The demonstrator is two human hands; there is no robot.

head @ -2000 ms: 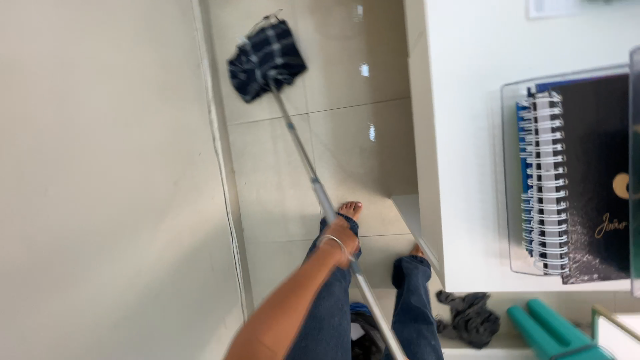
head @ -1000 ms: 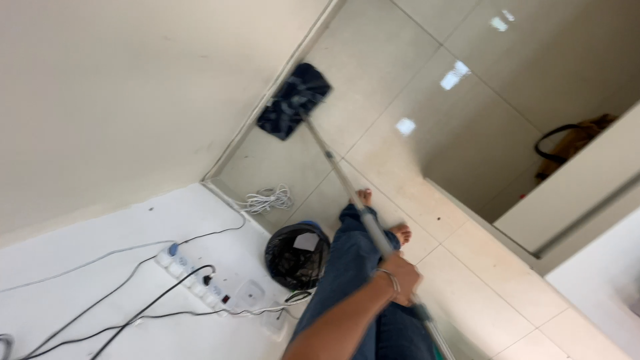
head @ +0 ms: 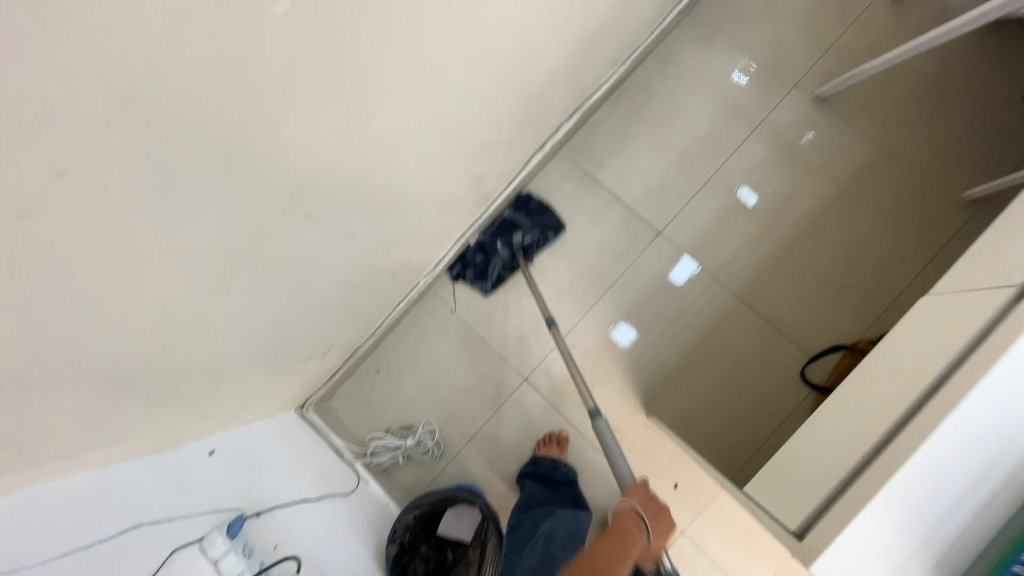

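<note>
One hand (head: 644, 516), with a bracelet at its wrist, grips the grey handle of a mop (head: 608, 448); its arm comes up from the bottom edge, and I take it for my left hand. The metal pole runs up and left to a mop head covered in dark cloth (head: 508, 244), which lies on the tiled floor against the skirting along the wall. A loose thread hangs from the cloth's left end. My other hand is not in view.
A bin with a black liner (head: 412, 532) stands left of my bare foot (head: 552, 445). Near it lie a coiled white cable (head: 404, 444) and a power strip (head: 228, 552) on a white surface. A white cabinet (head: 880, 408), a bag with a black handle (head: 848, 368) and furniture legs (head: 912, 50) are at right.
The mop head has moved along the skirting, away from the coiled cable, since one second ago. The hand still holds the handle. The view has turned since two seconds ago.
</note>
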